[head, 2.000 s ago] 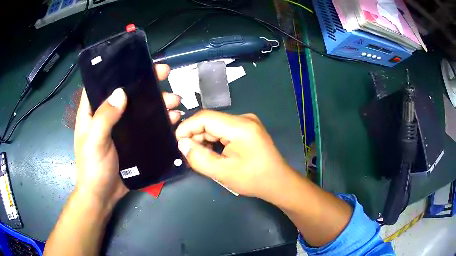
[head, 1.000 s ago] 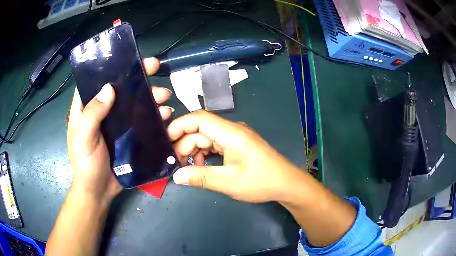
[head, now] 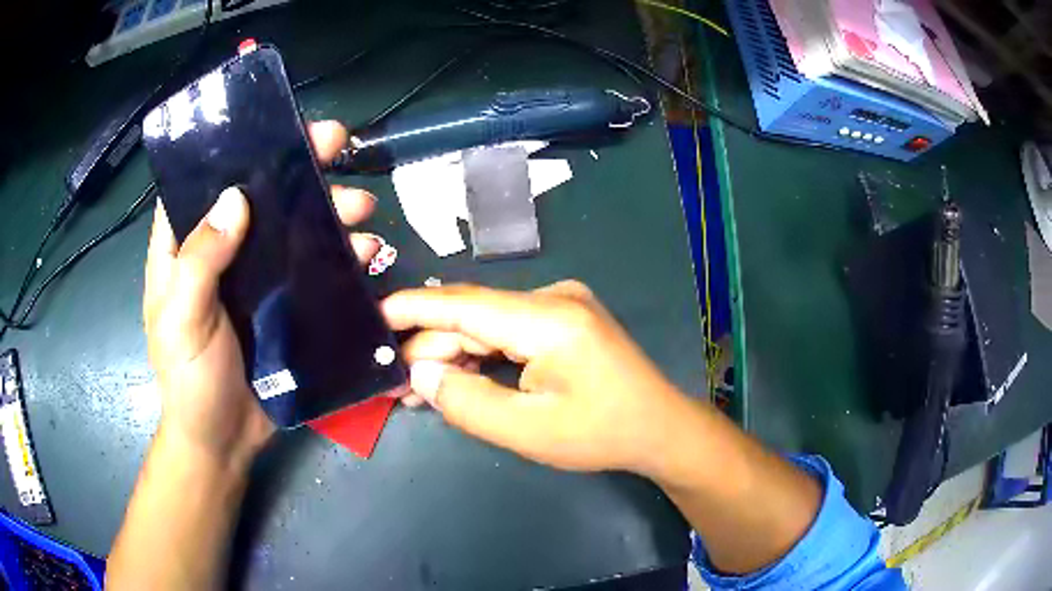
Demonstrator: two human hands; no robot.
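A black smartphone (head: 283, 248) is held face up and tilted, with a red tab at its top, a white label at its lower left and a round white sticker at its lower right corner. My left hand (head: 202, 312) grips it, thumb on the glass and fingertips past the right edge. My right hand (head: 542, 375) is at the phone's lower right edge, index fingertip and thumb close to it. Whether it holds something small is hidden. A red card (head: 360, 429) shows under the phone's bottom end.
A grey block (head: 501, 202) lies on white scraps (head: 429, 208). Behind is a dark-blue screwdriver (head: 496, 125). At right are a hot air gun (head: 944, 358) and blue hot air station (head: 848, 121). An opened phone (head: 21, 439) lies far left, above a blue crate (head: 46, 560).
The phone and my left hand have shifted left and slightly up. My right fingers have moved along the lower right edge. A small white-and-red piece now shows near my left fingertips.
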